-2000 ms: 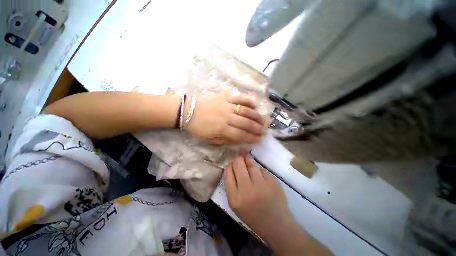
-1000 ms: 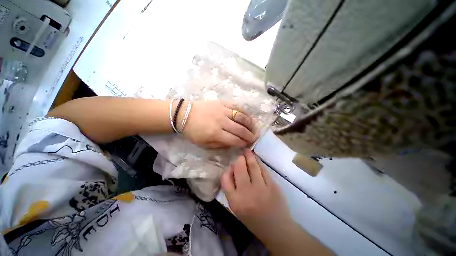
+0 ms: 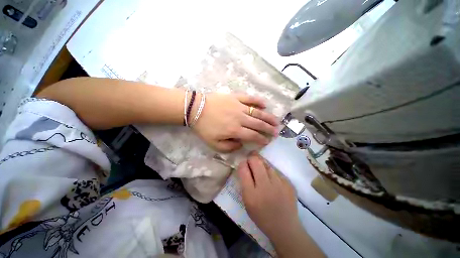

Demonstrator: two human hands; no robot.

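A beige-grey fabric panel with pale floral print (image 3: 242,68) lies on the white machine table and hangs over its front edge. My left hand (image 3: 234,122) lies flat on the fabric, fingertips close to the shiny throat plate (image 3: 294,126). My right hand (image 3: 265,189) is below it, with its fingertips pinching the fabric edge. The presser foot and needle are hard to make out beside the sewing machine head (image 3: 388,111). A round holed metal disc (image 3: 303,142) shows beside the plate.
The grey lamp head (image 3: 318,30) hangs above the bed. A tan block (image 3: 324,188) lies right of my right hand, partly behind the machine head. A thin dark wire loop (image 3: 298,66) stands behind the fabric. A measuring scale (image 3: 242,214) runs along the table's front edge. Another machine (image 3: 30,12) is at the upper left.
The view has shifted, so the machine head and lamp sit differently and the round disc now shows. My left hand stays flat on the fabric and my right fingertips stay at its edge.
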